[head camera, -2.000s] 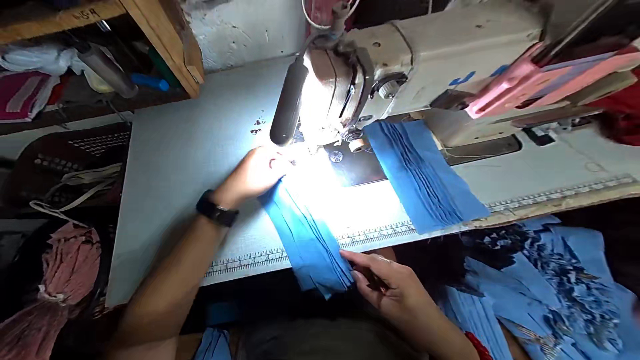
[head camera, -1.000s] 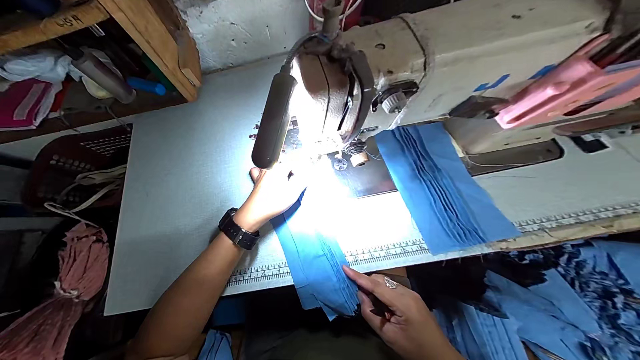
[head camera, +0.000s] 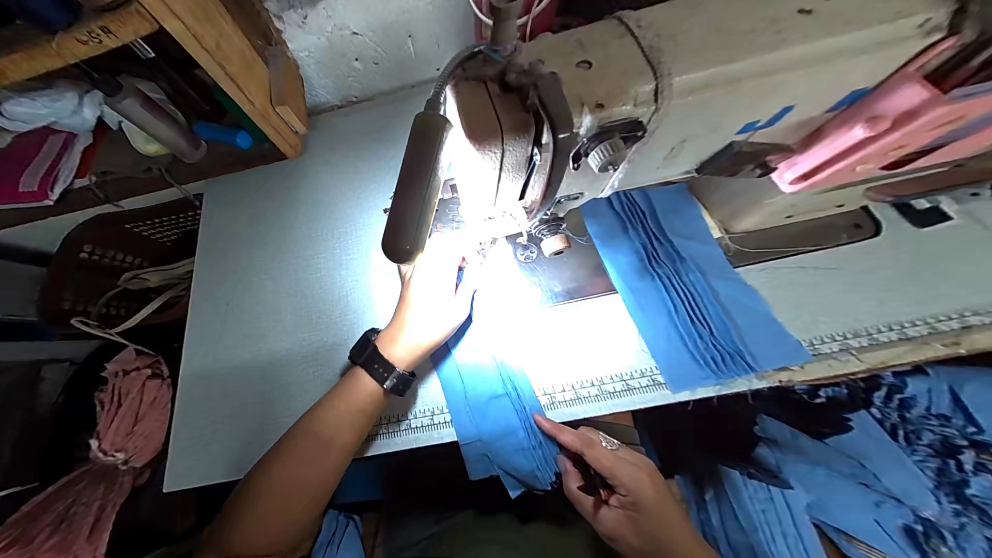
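A strip of blue pleated fabric (head camera: 496, 411) runs from the bright needle area of the sewing machine (head camera: 504, 147) down over the table's front edge. My left hand (head camera: 434, 302), with a black watch on its wrist, lies on the strip's upper end beside the needle area; glare hides its fingertips. My right hand (head camera: 612, 480), wearing a ring, pinches the strip's right edge near its lower end, and something dark shows between its fingers. A second blue pleated piece (head camera: 682, 294) lies under the machine arm, to the right.
A machine lamp (head camera: 418, 186) hangs over my left hand. A measuring tape (head camera: 604, 390) runs along the table's front edge. Blue fabric (head camera: 821, 473) is heaped below at the right. A wooden shelf (head camera: 225, 62) and a dark red basket (head camera: 116, 248) stand at the left.
The view has come closer to the machine. Both hands remain on the blue strip, with no plain change in hold.
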